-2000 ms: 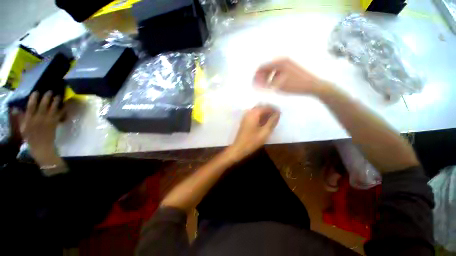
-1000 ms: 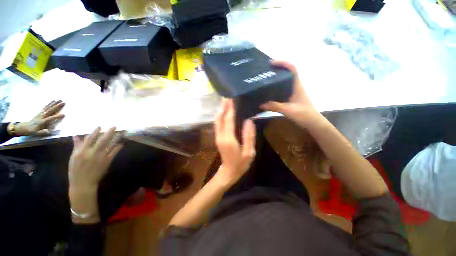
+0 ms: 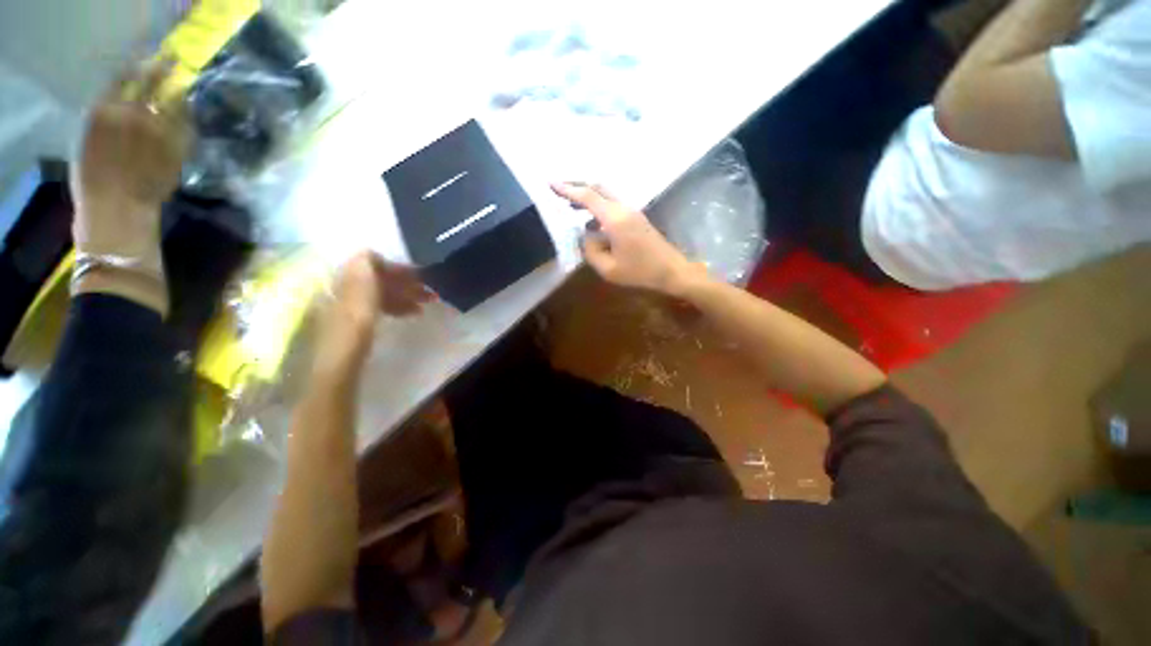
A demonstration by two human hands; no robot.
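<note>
A black gift box with white lettering on its lid lies on the white table near the front edge, closed. My left hand is at the box's left front corner, slightly blurred; whether its fingers touch the box I cannot tell. My right hand is to the right of the box, apart from it, with the fingers partly spread and nothing in them.
A neighbour's arm reaches across at left, by yellow sleeves and clear wrap. Pale polybags lie behind the box. A clear bag hangs at the table edge. A person in white sits right, by a red stool.
The view has turned, and the black box that I held in both hands at the table edge now lies on the table. My right hand has let go of it. The neighbour's arm has reached forward.
</note>
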